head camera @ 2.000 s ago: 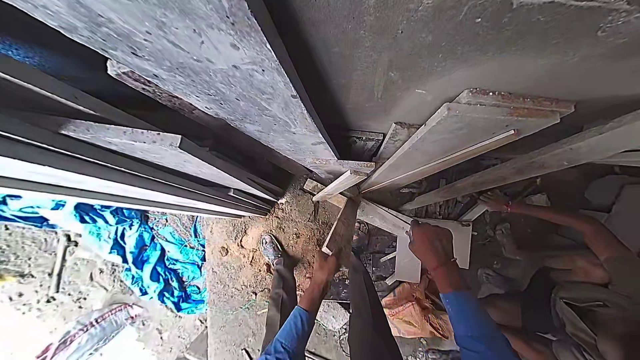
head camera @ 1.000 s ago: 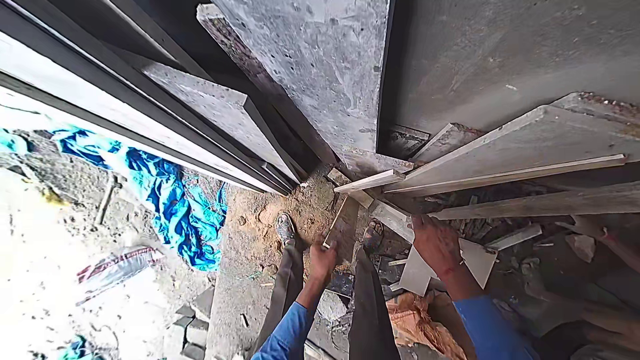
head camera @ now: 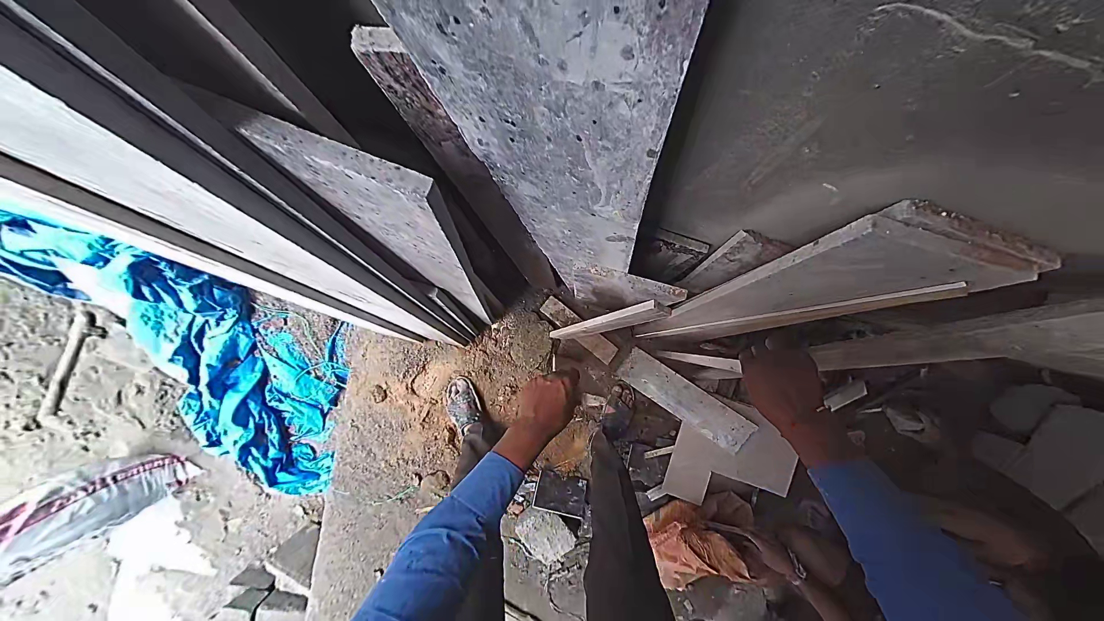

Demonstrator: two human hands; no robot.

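Note:
My left hand [head camera: 549, 401] is curled above sandy ground between my shoes; a thin edge shows by its fingers, but whether it is held cannot be told. Just beyond it, a short pale strip [head camera: 608, 319] lies across other narrow pieces. My right hand [head camera: 780, 379] is closed at the near end of a long, narrow slab [head camera: 949, 341], its fingertips partly hidden. Between the hands a speckled, pale stone strip [head camera: 690, 401] slants over flat white offcuts [head camera: 742, 461]. Broad slabs [head camera: 845, 259] lean beyond my right hand.
A tall speckled stone slab [head camera: 561, 112] stands ahead, with more slabs [head camera: 345, 168] leaning at left. Blue sheeting [head camera: 233, 362] and a white sack [head camera: 86, 509] lie at left. Rubble and an orange bag [head camera: 699, 543] lie below; another person's limb [head camera: 811, 561] shows at lower right.
The narrow brown piece at my left hand earlier no longer shows clearly. My right hand has moved off the end of the speckled strip. The other person's hand near the long slab has gone from sight.

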